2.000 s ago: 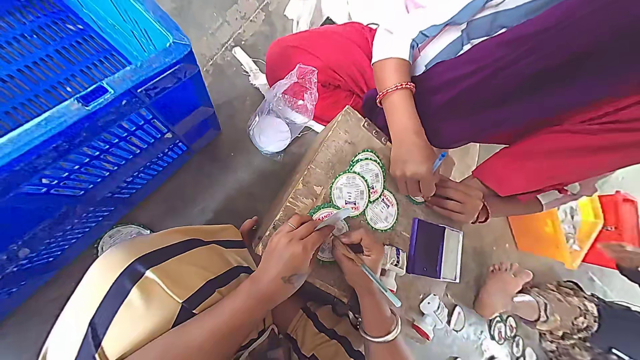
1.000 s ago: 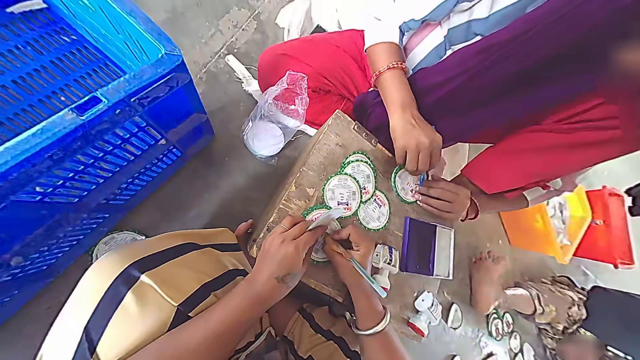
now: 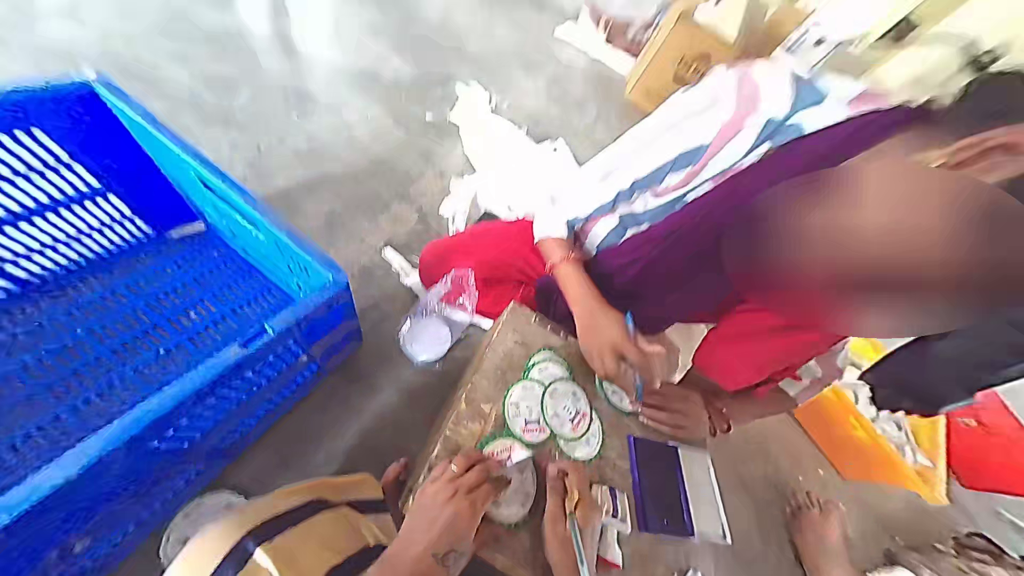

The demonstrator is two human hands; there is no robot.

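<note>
My left hand, wearing a ring, has its fingers at the edge of a round greyish disc low on the worn board. A printed green-edged round label lies partly under these fingers. My right hand, just right of the disc, grips a light-blue pen-like tool pointing down. Several overlapping round labels with green edges lie above my hands. Across the board, a co-worker's hand holds a blue pen over another round label.
An open purple ink pad and small white bottles sit right of my right hand. A large blue plastic crate stands left. A clear plastic bag lies beyond the board. Orange and red bins stand at right, near a bare foot.
The view has tilted up and shifted. My hands have moved apart, and the greyish disc shows between them. The labels in the pile lie differently.
</note>
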